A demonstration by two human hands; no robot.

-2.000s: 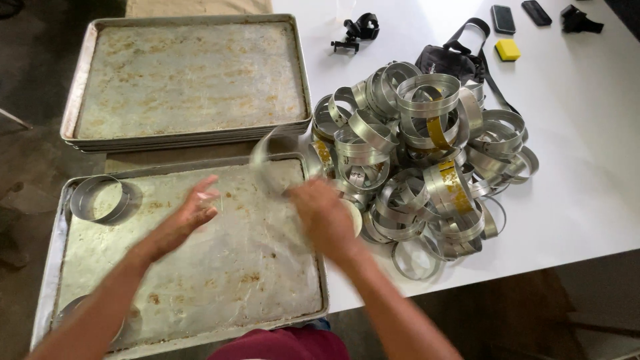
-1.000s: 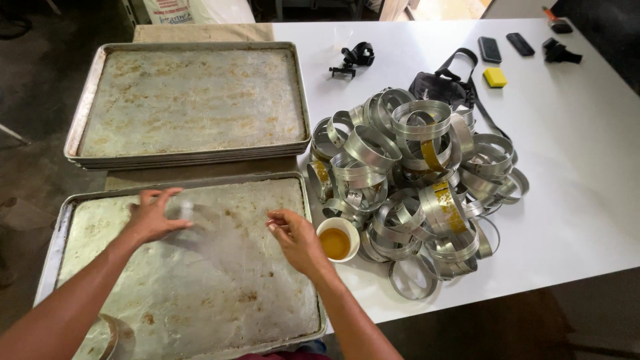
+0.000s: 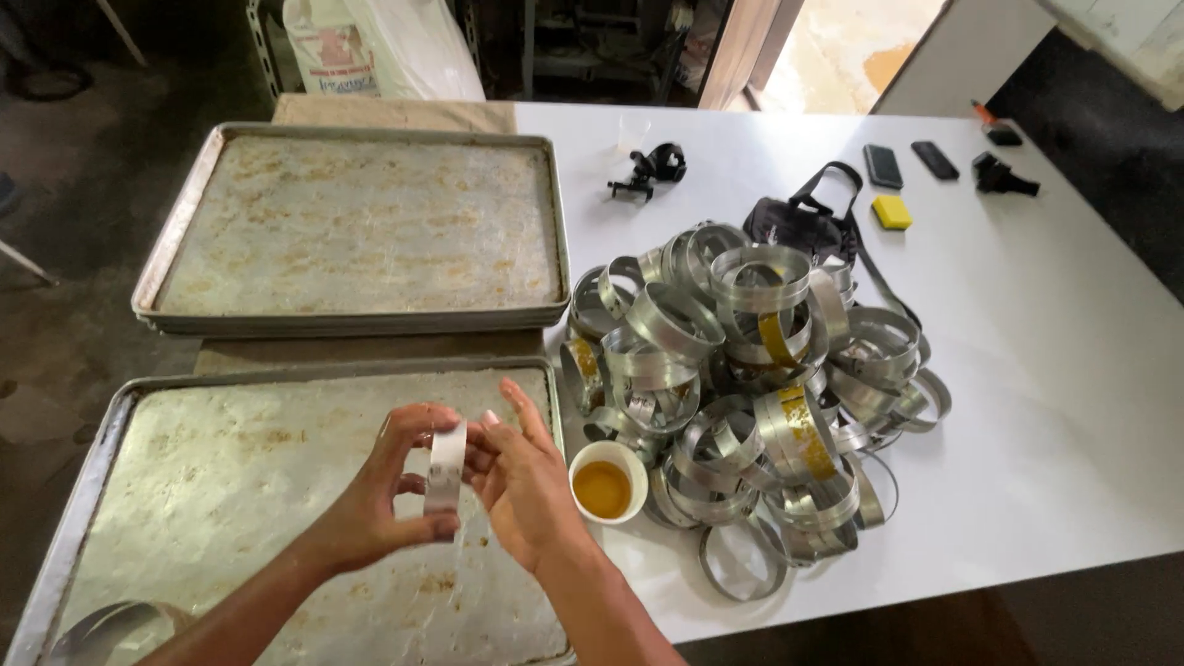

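A metal ring (image 3: 446, 468) is held on edge over the near baking tray by my left hand (image 3: 384, 499), its thumb below and fingers above. My right hand (image 3: 527, 486) is at the ring's right side, fingers spread, with some fingertips at or inside the ring; whether they touch it is unclear. Another metal ring (image 3: 120, 634) lies on the near metal baking tray (image 3: 305, 518) at its lower left, partly behind my left forearm. Just right of my right hand stands a white cup of amber liquid (image 3: 603, 488). Beside it rises a heap of metal rings (image 3: 740, 370), some with yellow patches.
A stack of metal baking trays (image 3: 361, 231) sits behind the near tray. Toward the back of the white table (image 3: 1017, 370) are a black strapped bag (image 3: 800, 222), a yellow sponge (image 3: 892, 213), two dark phone-like devices (image 3: 882, 166) and a black clamp-like mount (image 3: 657, 166).
Both hands have come together over the near tray, and a ring is now in my left hand. One second ago they were apart. The view has tilted up, showing more of the background.
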